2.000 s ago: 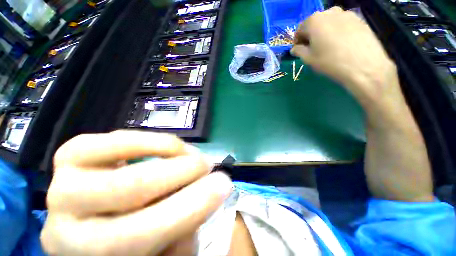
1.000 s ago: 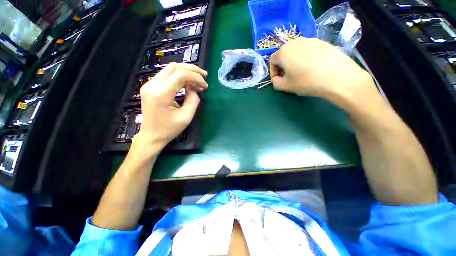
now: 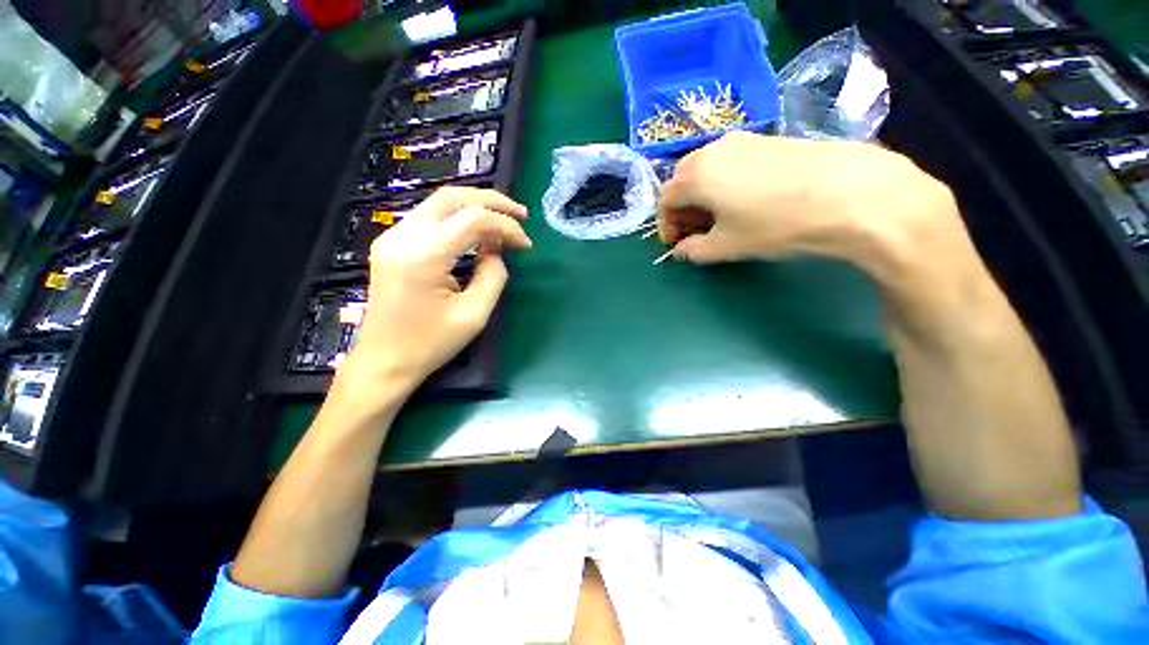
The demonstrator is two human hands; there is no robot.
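My left hand is bare, over the right side of the near black tray, fingers curled and apart; I see nothing in them. My right hand is bare, low over the green mat, its fingertips pinched at a thin gold strip that sticks out to the left. The fingers partly hide it. An open clear bag with black contents stands just left of my right hand. A blue bin behind it holds gold strips. The black tray holds phone frames, some partly covered by my left hand.
A second clear bag with a white label lies right of the bin. More phone frames stand in trays at the far left and far right. A black tab is on the bench's front edge.
My left hand has moved from close to the camera to over the tray. My right hand has moved from the bin down to the mat beside the open bag. The view has shifted.
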